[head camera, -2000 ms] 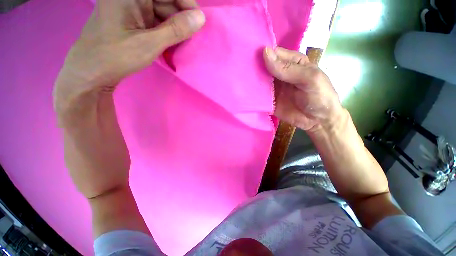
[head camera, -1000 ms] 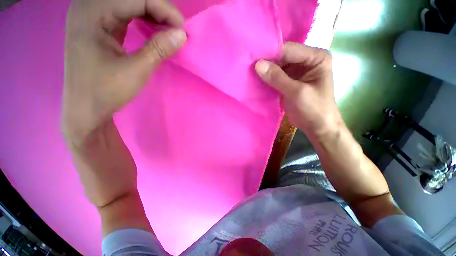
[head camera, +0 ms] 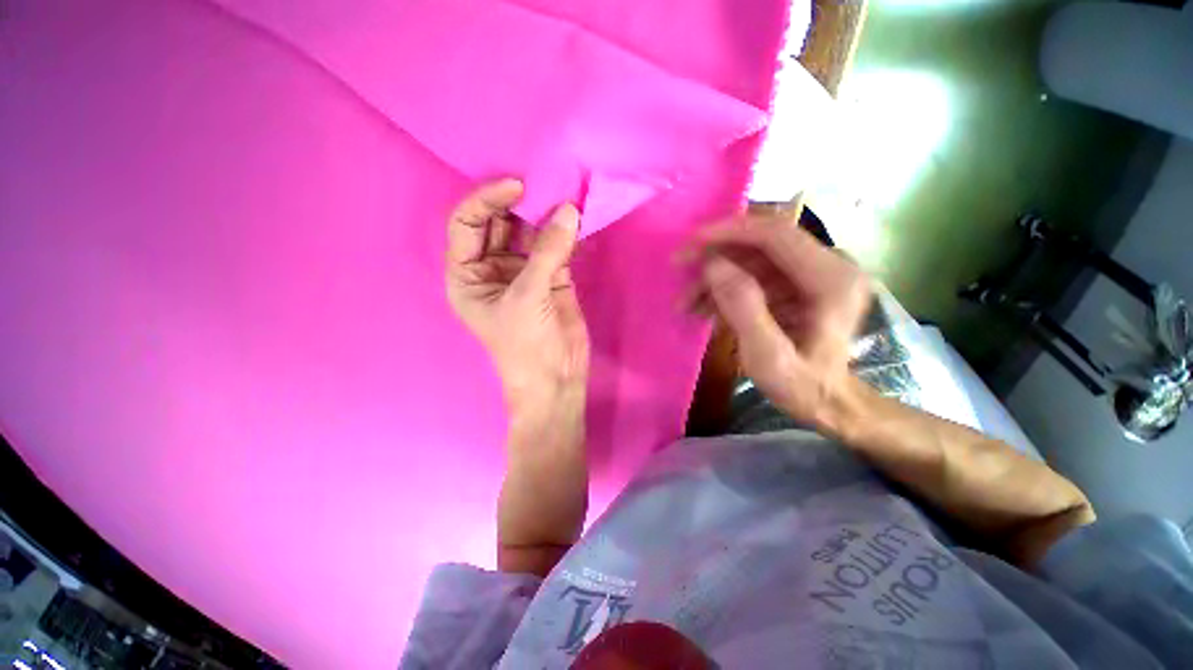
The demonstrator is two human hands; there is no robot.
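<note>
Bright pink fabric [head camera: 288, 340] covers the table in front of me. A lighter pink layer of it [head camera: 523, 92] is folded over at the top, with its edge running slantwise. My left hand [head camera: 523, 275] is over the fabric, with thumb and fingertips at the corner of the folded layer, which shows between them. My right hand [head camera: 785, 295] is blurred, above the fabric's right edge, with fingers bent and apart. No cloth shows in it.
The brown wooden table edge [head camera: 833, 39] runs down the right of the fabric, with white paper [head camera: 789, 131] beside it. Beyond are a green floor [head camera: 968, 223], a grey rounded object [head camera: 1119, 59] and a black metal frame [head camera: 1047, 301]. Dark machinery [head camera: 79, 615] is at lower left.
My left hand has moved right and down, with the folded layer's corner now at its fingertips. My right hand has let go of the fabric edge and moved down.
</note>
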